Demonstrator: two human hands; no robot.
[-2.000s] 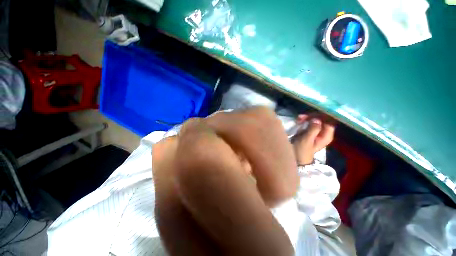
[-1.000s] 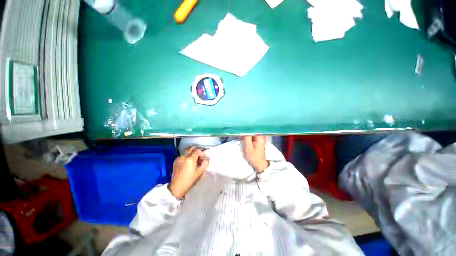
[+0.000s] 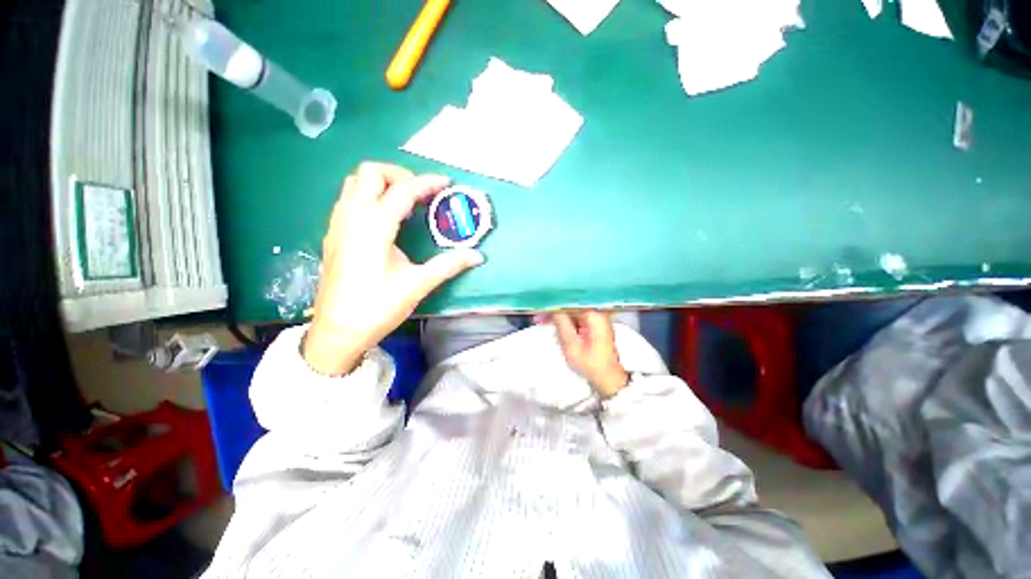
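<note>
A round smartwatch with a silver rim and a lit blue and red screen lies face up on the green bench. My left hand is around its left side, index finger above the rim and thumb below, spread apart; a small gap shows at the thumb, and no firm grip is visible. My right hand is low at the bench's front edge, over my lap; its fingertips are partly hidden by the edge, and I cannot tell whether it holds anything.
A white wipe lies behind the watch, more wipes farther back. A clear syringe and an orange stick lie back left. Film scraps, a ribbed case and a blue bin are left.
My left hand has risen from my lap to the watch, with its fingers spread around it. My right hand stays low by the bench edge. The camera view has turned and shifted.
</note>
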